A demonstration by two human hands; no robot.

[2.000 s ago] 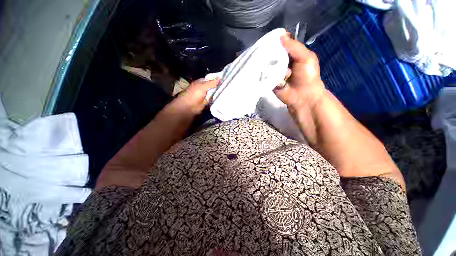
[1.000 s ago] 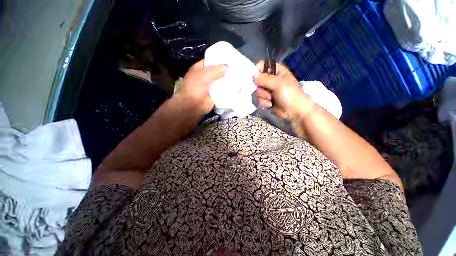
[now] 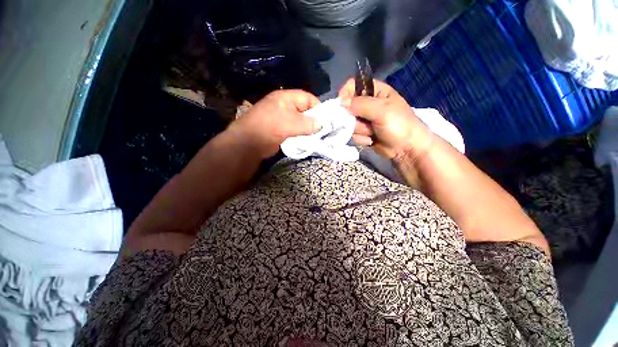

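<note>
A white knit piece, perhaps a sock [image 3: 324,135], is bunched between both hands above the lap. My left hand [image 3: 281,122] grips its left side with thumb and fingers. My right hand [image 3: 383,115] pinches its upper right edge and also holds dark thread snips [image 3: 364,80], whose blades point up past the fingers. More white fabric [image 3: 440,129] shows behind my right wrist; whether it joins the held piece is hidden.
White layered pieces [image 3: 61,210] lie at the left beside a pale table with a blue-green edge [image 3: 85,98]. Shiny black plastic [image 3: 254,51] is beyond my hands. A blue crate [image 3: 501,74] with a white heap [image 3: 579,41] stands upper right. A silver-grey sack [image 3: 335,10] is top centre.
The white piece was stretched out between the hands, then raised as a rounded shape; now it is bunched smaller and lower. My right hand has moved left and down, and the snips show more clearly.
</note>
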